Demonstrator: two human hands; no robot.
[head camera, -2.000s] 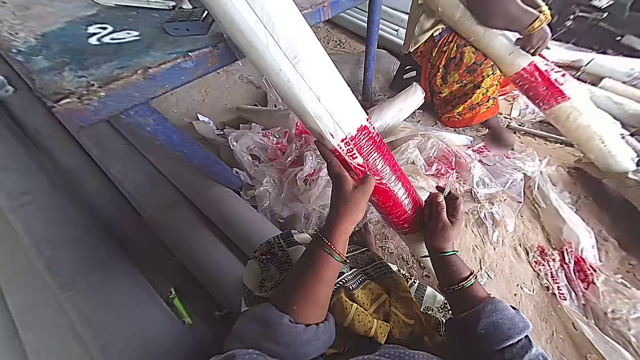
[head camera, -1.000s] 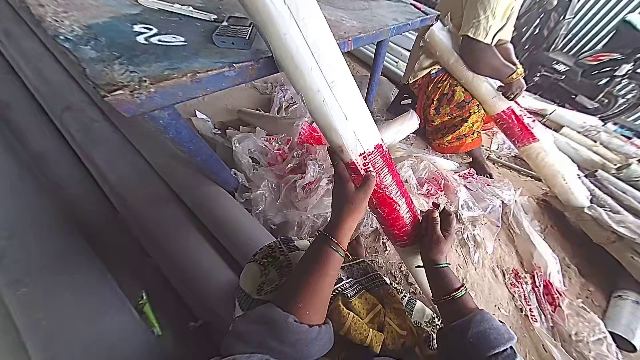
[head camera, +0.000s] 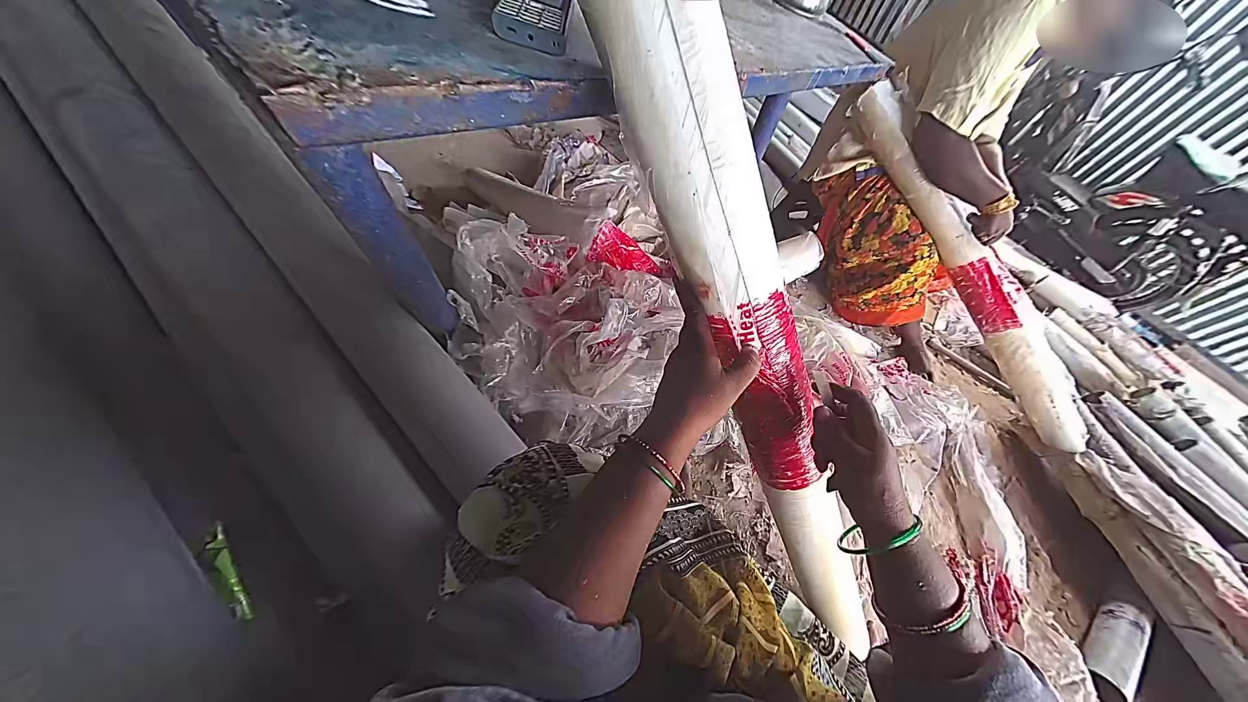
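Observation:
A long pale roll (head camera: 697, 166) wrapped in clear film slants from the top of the view down to my lap. Red printed plastic film (head camera: 780, 390) is wound around its lower middle. My left hand (head camera: 707, 366) grips the roll at the upper edge of the red film, thumb on top. At the right side of the red band is my right hand (head camera: 858, 439), with its fingers bent and a small pale thing, not clear, between thumb and fingers. The lower end of the roll passes between my forearms.
A blue metal table (head camera: 439, 109) with a dark grey device (head camera: 531, 24) stands ahead. Crumpled plastic film (head camera: 585, 331) covers the ground below. Large grey pipes (head camera: 292, 292) lie left. At right, a person (head camera: 960, 127) holds a similar roll (head camera: 985, 292); more rolls (head camera: 1170, 419) and a motorcycle (head camera: 1121, 224) are beyond.
The roll has tilted more upright in view. My left hand stays on it, while my right hand has shifted slightly up along the red film. The view has swung somewhat.

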